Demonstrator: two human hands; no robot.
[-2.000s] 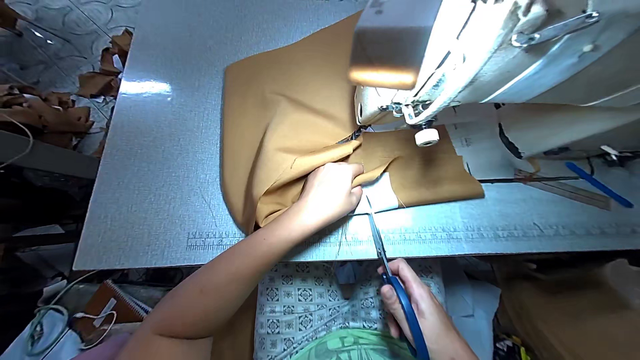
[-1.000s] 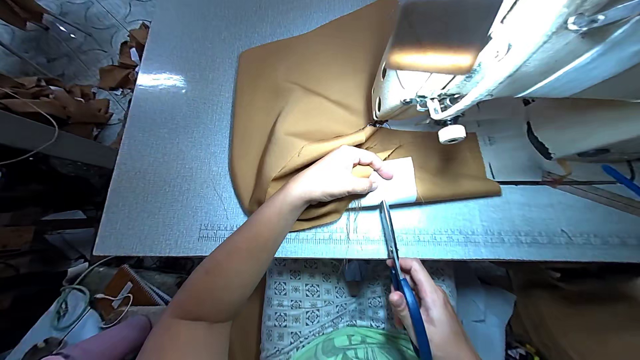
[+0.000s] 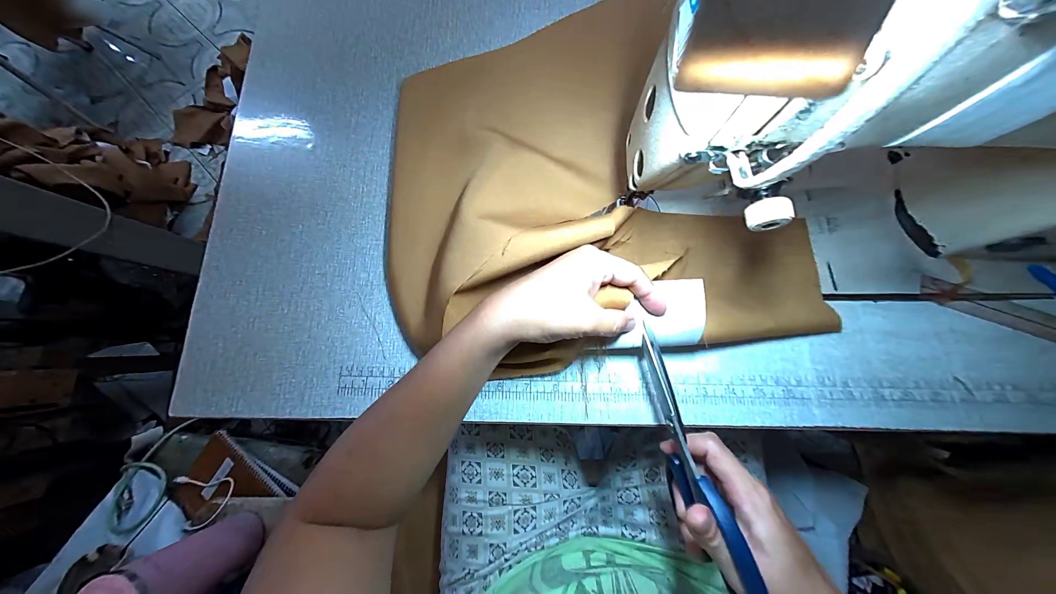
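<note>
Tan fabric [image 3: 528, 124] lies bunched on the sewing table, part of it under the needle area of a sewing machine [image 3: 693, 124]. My left hand [image 3: 577, 297] pinches the fabric edge near a white patch [image 3: 681, 313] between thumb and fingers. Blue-handled scissors [image 3: 693, 462] are in my right hand [image 3: 734, 511], their blades pointing away from me, with the tips at the white patch by my left thumb. Whether the blades are fully closed is hard to tell.
A ruler scale [image 3: 528, 388] runs along the near edge of the metallic-grey table [image 3: 297, 247]. Brown fabric scraps [image 3: 107, 173] lie at the left, beyond the table. A pink cylindrical object [image 3: 198, 553] and cables are at lower left. Patterned cloth [image 3: 520, 487] covers my lap.
Since the oldest frame, more of the white patch shows beside my left hand. The scissors' tips have come close to the left thumb. The view has shifted slightly.
</note>
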